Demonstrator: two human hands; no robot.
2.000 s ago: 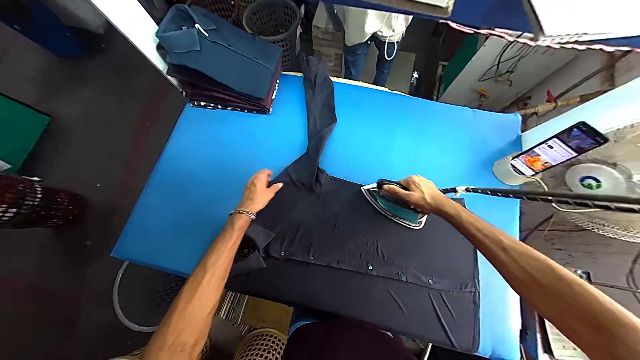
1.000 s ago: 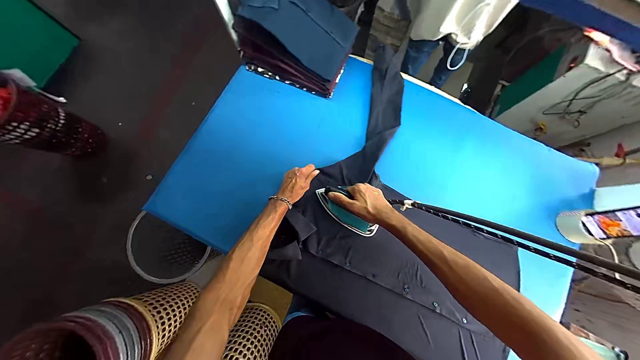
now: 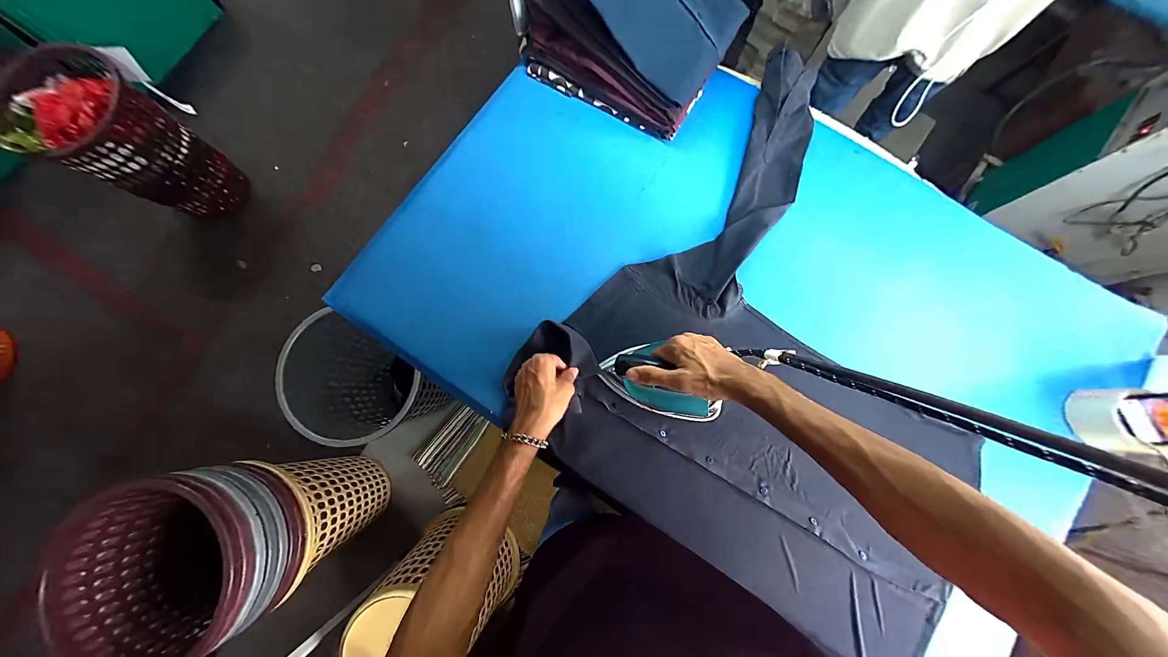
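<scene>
A dark button-front shirt (image 3: pixel 730 493) lies spread over a blue padded ironing table (image 3: pixel 511 210), one sleeve stretched toward the far edge. My right hand (image 3: pixel 693 365) grips the handle of a teal steam iron (image 3: pixel 671 401), whose plate rests on the shirt near the collar end of the button placket. A black hose and cord (image 3: pixel 912 401) run from the iron to the right. My left hand (image 3: pixel 543 388), with a bracelet at the wrist, pinches the shirt's collar (image 3: pixel 557 342) by the table's near left edge, just left of the iron's tip.
Folded garments (image 3: pixel 639 55) are stacked at the table's far left corner. Plastic baskets stand on the floor: a grey one (image 3: pixel 306 401), nested ones (image 3: pixel 228 547), and a maroon one (image 3: pixel 173 160) holding red material. A person in a white top (image 3: pixel 922 36) stands beyond the table.
My left hand has moved from the shoulder area to the collar and now holds it. The iron has moved across the shirt toward the collar. The view has shifted left.
</scene>
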